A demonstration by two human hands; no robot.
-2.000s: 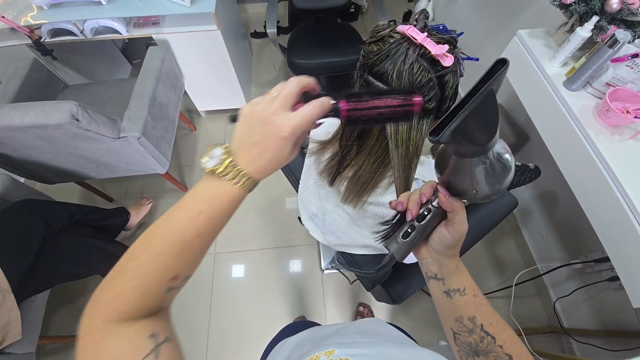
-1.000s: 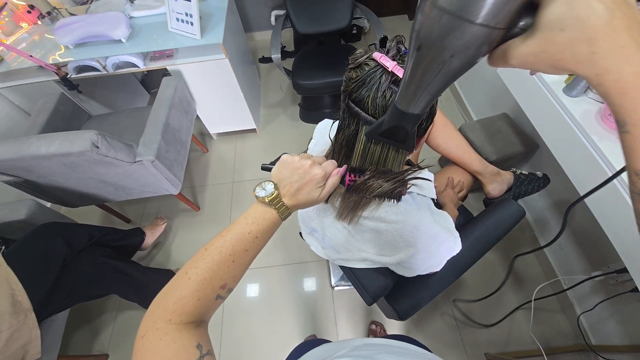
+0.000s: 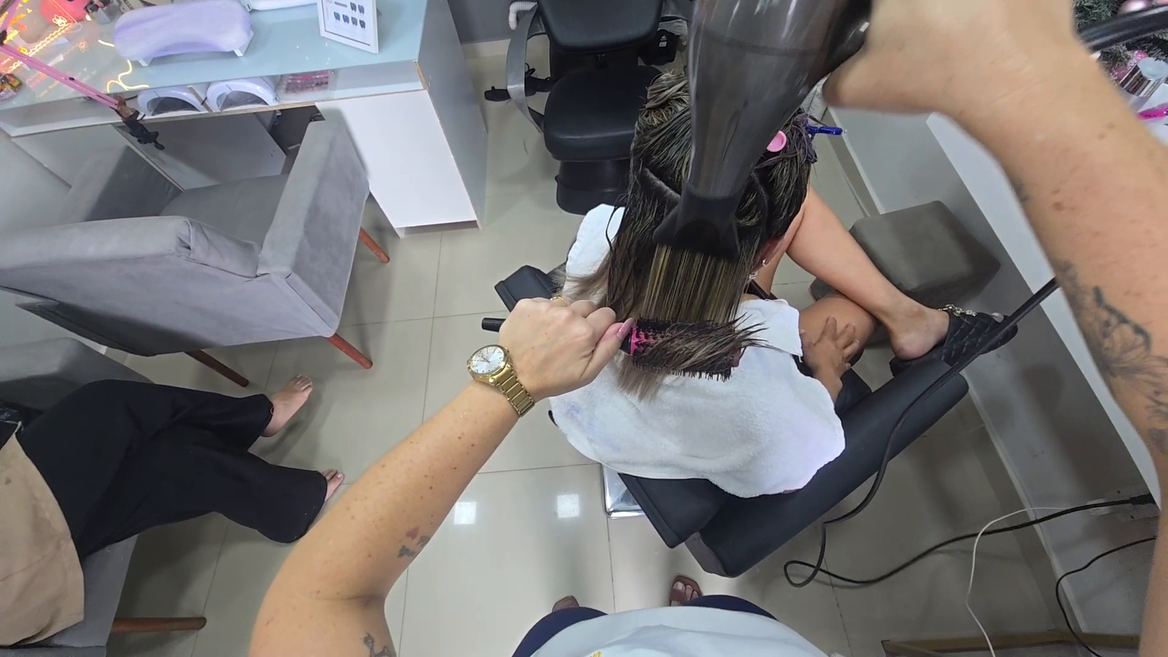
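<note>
My left hand [image 3: 564, 347] grips the black handle of a pink and black round hairbrush [image 3: 684, 349]. A section of damp hair [image 3: 695, 290] runs down onto the bristles and over the barrel. Up at the top right, my right hand [image 3: 940, 55] is closed around a dark grey hair dryer [image 3: 748, 109], partly cut off by the frame. The dryer's flat black nozzle [image 3: 701, 224] points down at the hair just above the brush. The hair belongs to a seated person with a white towel [image 3: 703, 420] over the shoulders. A pink clip [image 3: 776, 142] shows in the hair, partly behind the dryer.
The dryer's black cord [image 3: 899, 429] hangs at the right and loops near the floor. A black salon chair [image 3: 821, 484] holds the seated person; another black chair [image 3: 598, 109] stands beyond. Grey armchair [image 3: 173, 246] and another person's legs [image 3: 173, 456] are at left, a white counter [image 3: 1049, 210] at right.
Two seconds ago the brush was higher and the dryer lower, upright beside the hair. Since one second ago, both hands remain at the hair, with the brush under the section and the nozzle above it.
</note>
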